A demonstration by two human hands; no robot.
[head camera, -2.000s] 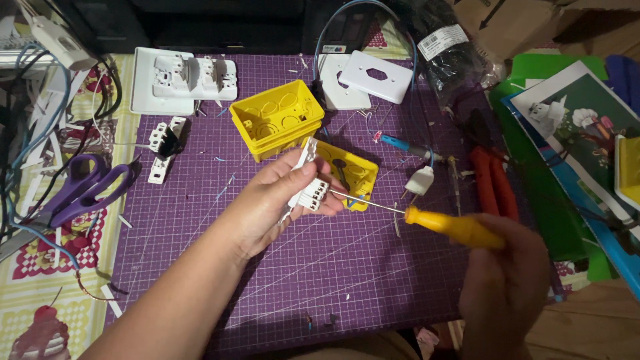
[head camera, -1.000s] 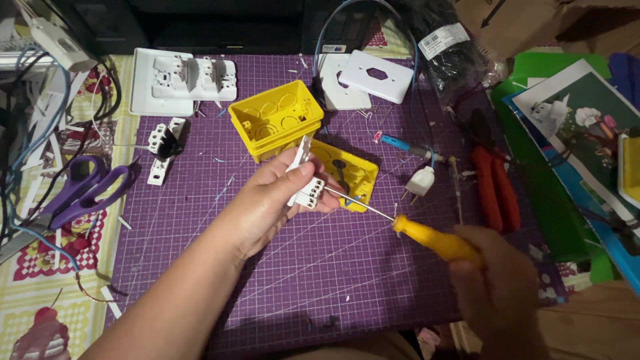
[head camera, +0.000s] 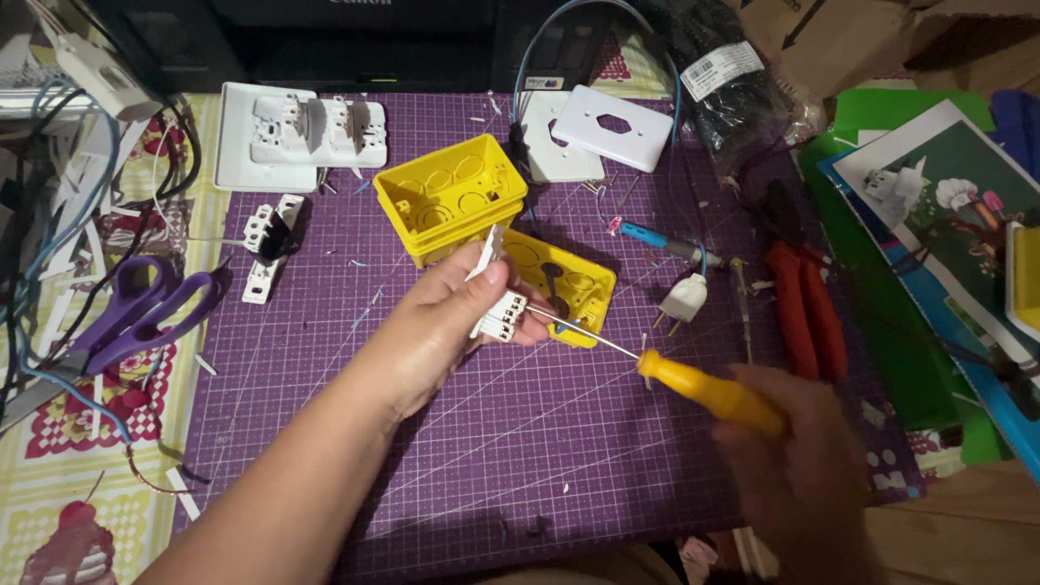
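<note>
My left hand holds a white electrical socket module on its mounting strip, with its terminal holes facing right. The fingers of my right hand, somewhat blurred, close around the end of a yellow-handled screwdriver. Its shaft points up and left, and the tip is at the module's terminal side. Just behind my left hand lies a yellow electrical box with dark and blue bits in it. More yellow boxes, nested together, are above it. Another socket module lies on the left.
A purple cutting mat carries white faceplates, a white plug, red-handled pliers and a blue-handled tool. Purple scissors and cables are at left. A black printer stands behind; papers lie at right.
The screwdriver's handle and my right hand have moved down and left since the earliest frame, so the shaft slants more steeply. My left hand still holds the module in about the same place.
</note>
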